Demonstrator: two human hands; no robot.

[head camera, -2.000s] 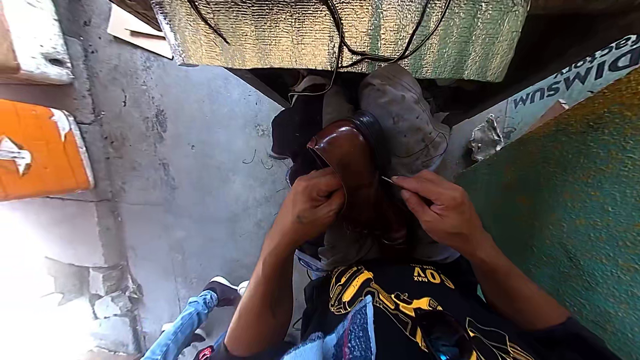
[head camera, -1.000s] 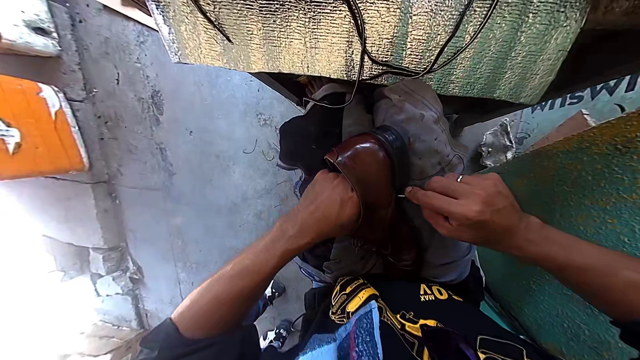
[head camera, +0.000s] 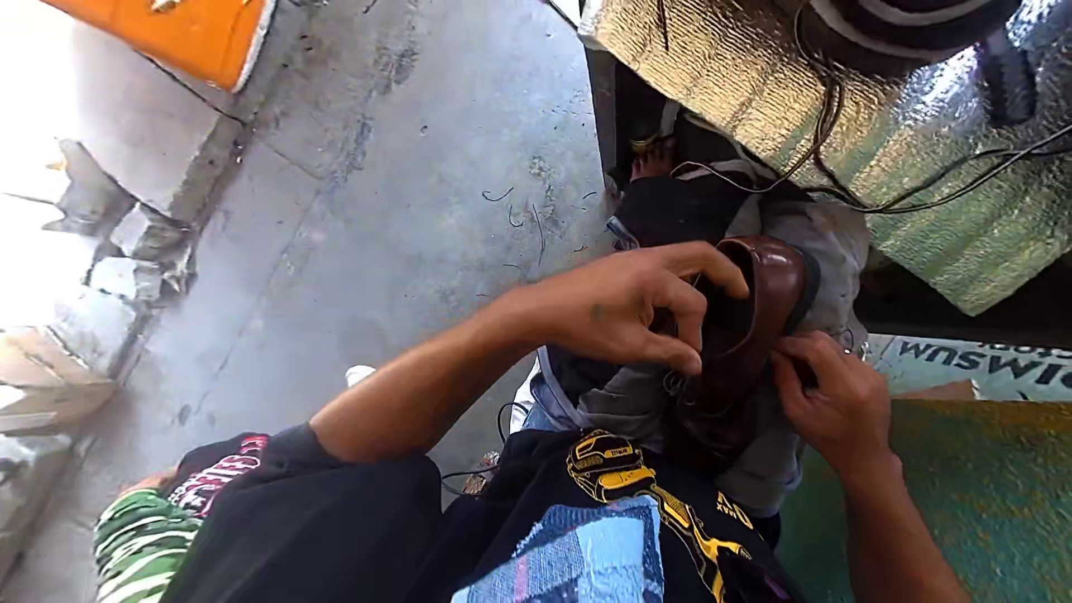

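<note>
A brown leather shoe (head camera: 775, 289) lies across my lap on grey cloth (head camera: 825, 222), its opening toward the left and its dark sole to the right. Above the left side of the shoe's opening is my left hand (head camera: 641, 310), with curled, parted fingers; no object shows clearly in it. My right hand (head camera: 829, 389) is at the sole side of the shoe, thumb and forefinger close together at its edge. Whether something thin is pinched there cannot be made out. Thin lace or thread (head camera: 674, 383) shows below my left hand.
A foil-covered surface (head camera: 946, 218) with dark cords (head camera: 909, 201) stands at the upper right. A green, worn panel (head camera: 971, 486) is at the lower right. Thread scraps lie on the concrete floor (head camera: 377, 226). An orange object (head camera: 193, 33) is at the upper left, broken masonry (head camera: 117, 276) below it.
My left hand, earlier closed at the shoe's opening, now has its fingers apart over it. My right hand earlier held a thin pointed tool beside the sole. The view has turned and shifted.
</note>
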